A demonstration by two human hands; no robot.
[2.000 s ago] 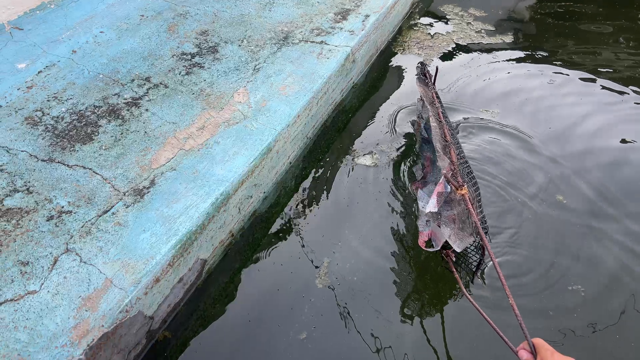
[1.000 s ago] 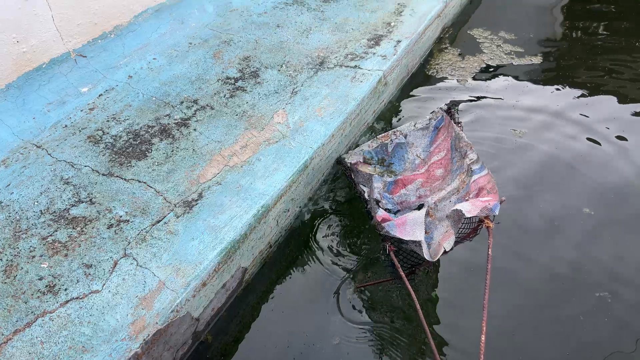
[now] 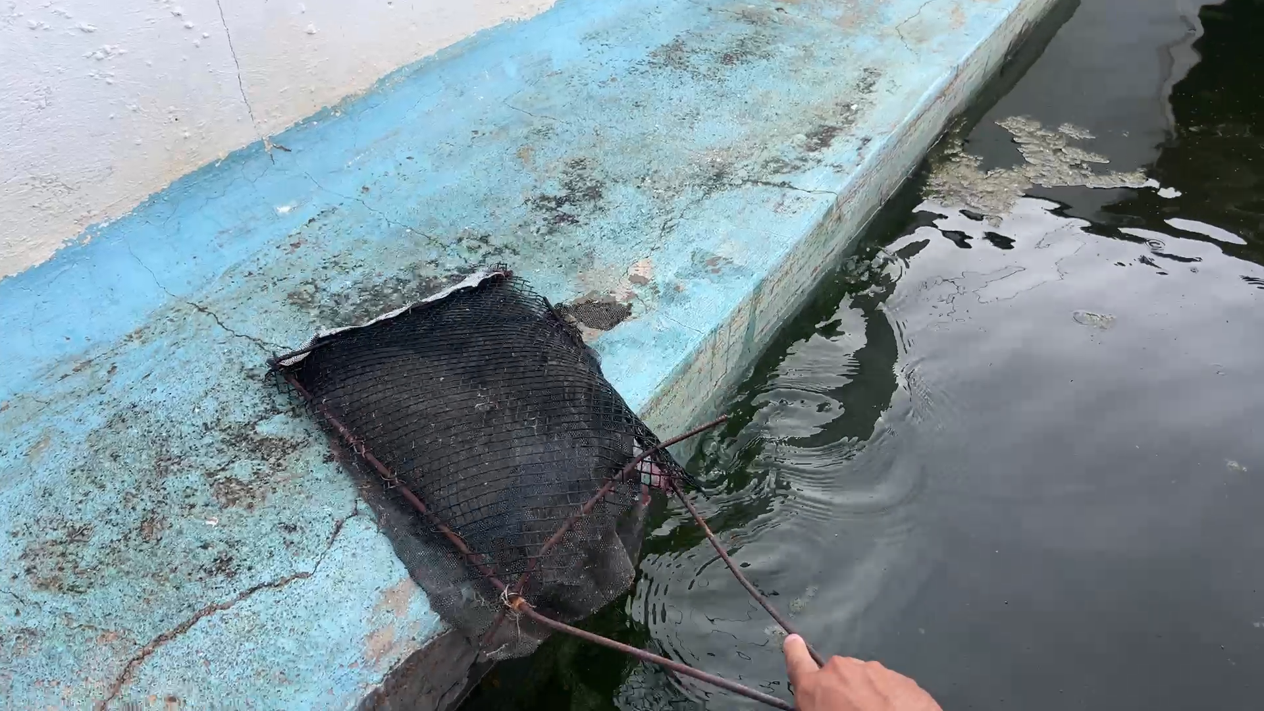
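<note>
One hand shows at the bottom edge, apparently my right hand [image 3: 857, 683], closed around the rusty metal rod handle [image 3: 746, 583] of a net. A second rod of the handle runs beside it to the net's near corner. The black mesh net [image 3: 474, 415], on its rusty rod frame, lies flat across the ledge, its near end hanging over the water side. A strip of pale sheet shows along its far edge, and a bit of red and white material at its right corner. My left hand is out of view.
The cracked blue concrete ledge [image 3: 691, 227] runs diagonally beside a white wall [image 3: 148, 109]. Dark rippling water [image 3: 1037, 494] fills the right side. Pale floating scum [image 3: 1047, 158] lies near the ledge's far end.
The net has moved from the water onto the ledge at the left. It has turned over: the red, blue and white sheet faced up before, and black mesh faces up now.
</note>
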